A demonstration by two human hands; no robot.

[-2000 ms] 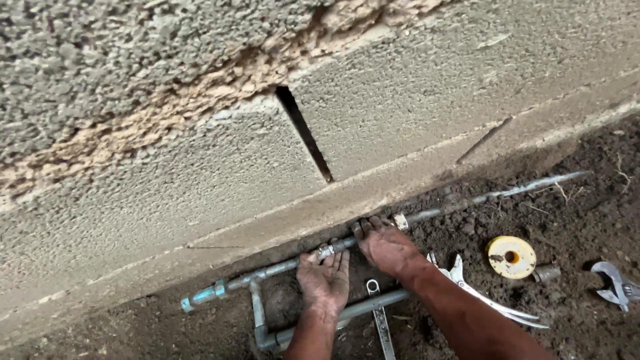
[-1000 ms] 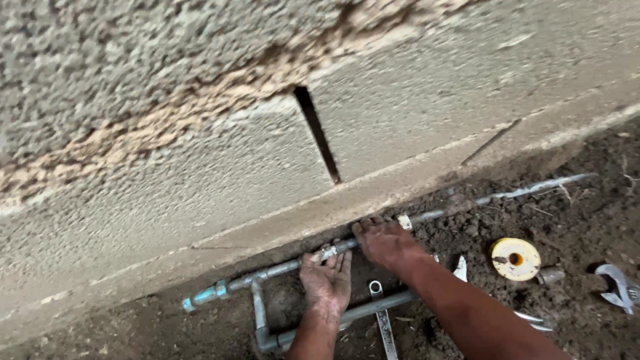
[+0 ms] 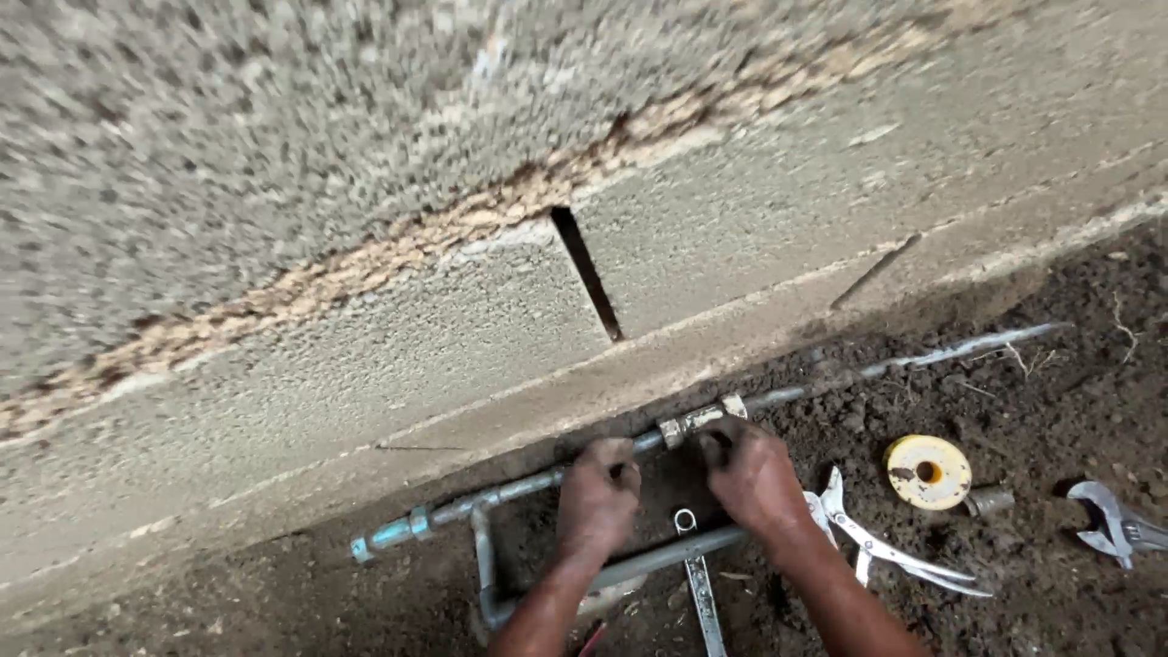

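Note:
A grey pipe [image 3: 529,485] runs along the foot of the block wall, with a pale coupling [image 3: 701,422] on its right part and a blue-green fitting [image 3: 392,535] at its left end. My left hand [image 3: 598,497] is curled at the pipe left of the coupling; whether it grips the pipe is hidden by the fingers. Close below the coupling, my right hand [image 3: 750,470] has its thumb and fingers bent; what lies between them cannot be told. Under both forearms passes a lower pipe [image 3: 671,555], joined to the upper one by a short elbowed branch [image 3: 484,561].
The concrete block wall [image 3: 438,347] rises just behind the pipe. On the soil lie a combination wrench [image 3: 701,593], white-handled cutters [image 3: 867,538], a yellow-rimmed tape spool [image 3: 949,470], a small pipe fitting [image 3: 990,500] and an adjustable wrench [image 3: 1113,525]. Thin roots stick up at the right.
My right hand has come off the pipe and moved down, and the coupling is now in full view. My left hand has turned from palm up to knuckles up.

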